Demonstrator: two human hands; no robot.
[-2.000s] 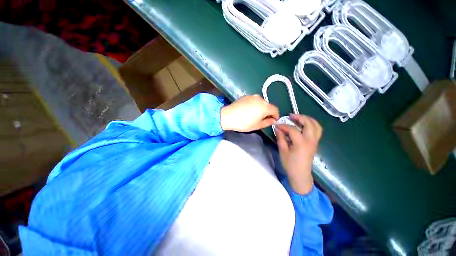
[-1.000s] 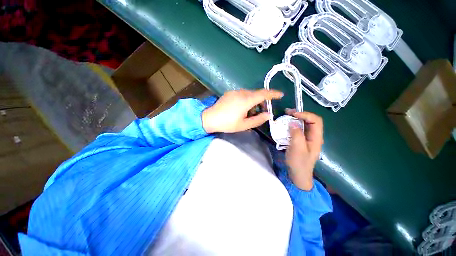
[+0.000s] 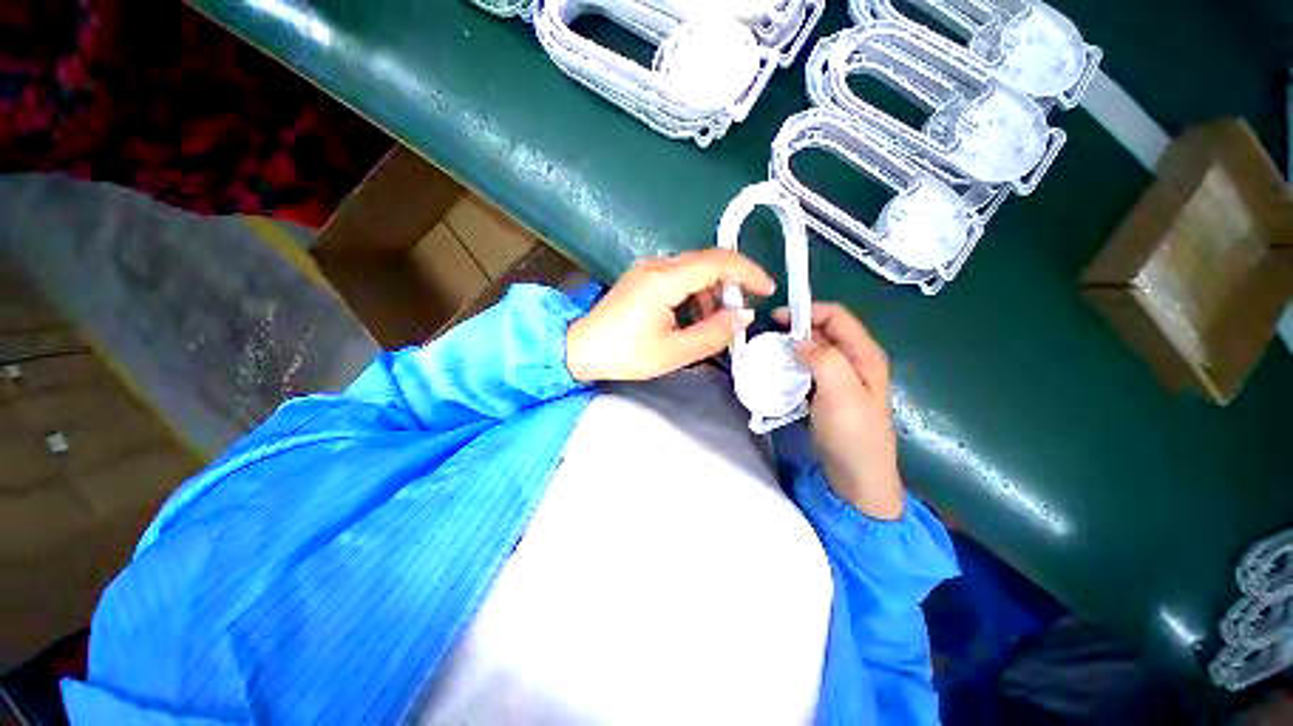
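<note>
A white loop-shaped housing point(image 3: 773, 376) is held over the bench's near edge, its round disc end toward me and its open loop pointing away. My right hand point(image 3: 851, 397) grips it at the right side by the disc, thumb and fingers on the rim. My left hand point(image 3: 659, 319) has thumb and fingers at the loop's left side, holding the rail. A tiny white bit shows at the left thumb tip; I cannot tell whether it is a separate part.
Nested white housings point(image 3: 929, 227) lie in overlapping rows on the green bench point(image 3: 978, 411) beyond my hands. An open cardboard tray point(image 3: 1198, 263) with clear contents is at the right. More housings point(image 3: 1259, 617) lie at the lower right. An open carton point(image 3: 411, 241) stands below the bench edge.
The housing is turned from partly hidden between both hands to face-up with its disc showing. My left fingers have closed in at its left side. The view has shifted, moving the bench items.
</note>
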